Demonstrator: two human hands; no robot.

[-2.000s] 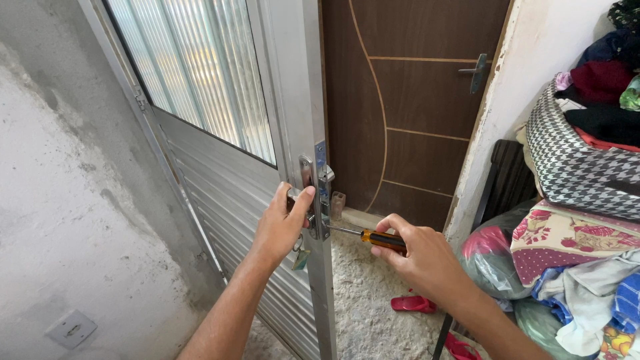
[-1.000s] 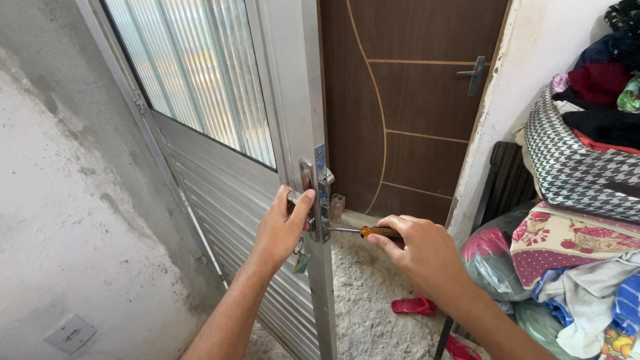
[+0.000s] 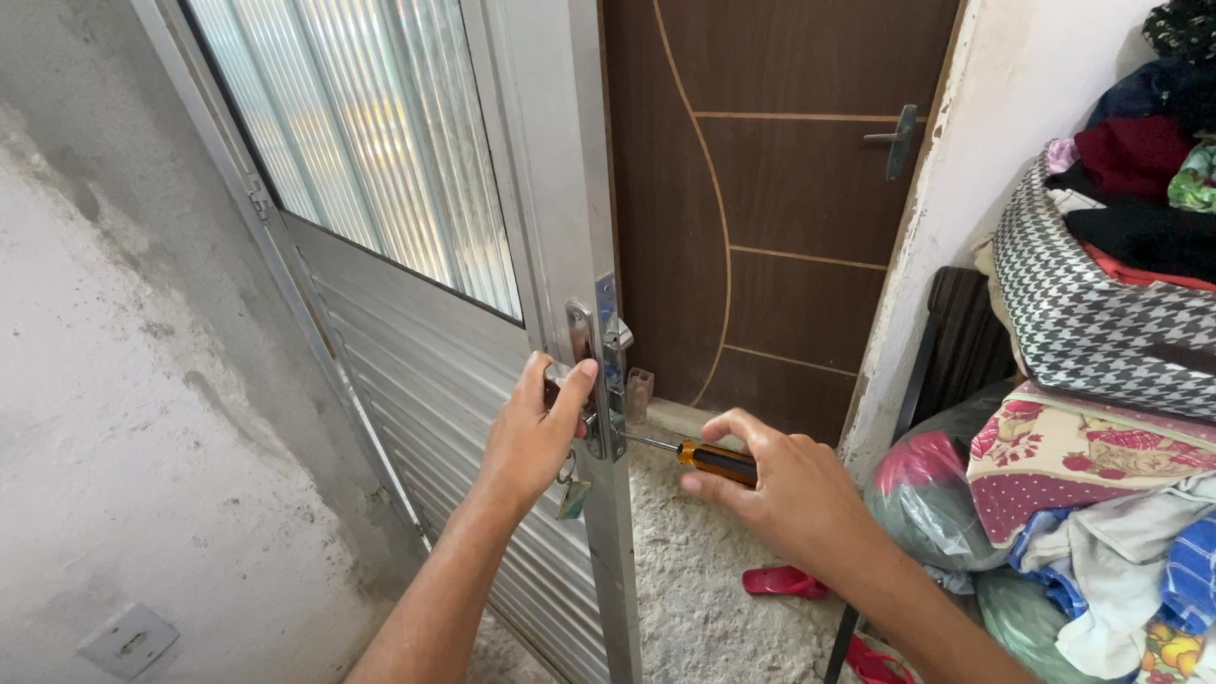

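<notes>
A grey metal door (image 3: 456,399) with a ribbed glass pane (image 3: 370,123) stands ajar, its edge toward me. My left hand (image 3: 537,427) grips the door handle (image 3: 554,392) beside the lock's escutcheon plate (image 3: 579,332). In my right hand (image 3: 798,484) is a screwdriver (image 3: 719,463) with an amber and black handle, its shaft pointing left. Its tip meets the lower part of the lock's faceplate (image 3: 616,408) on the door edge. A key fob (image 3: 573,498) hangs beneath my left hand.
Behind is a brown wooden door (image 3: 788,190) with a lever handle (image 3: 895,142). Clothes fill a houndstooth storage box (image 3: 1092,313) at right, above bags and fabric. A red flip-flop (image 3: 784,581) lies on the rough floor. A wall plate (image 3: 129,641) is at lower left.
My right hand's fingers have shifted on the screwdriver handle and are now more spread, with more of the handle showing. My left hand stays at the door handle.
</notes>
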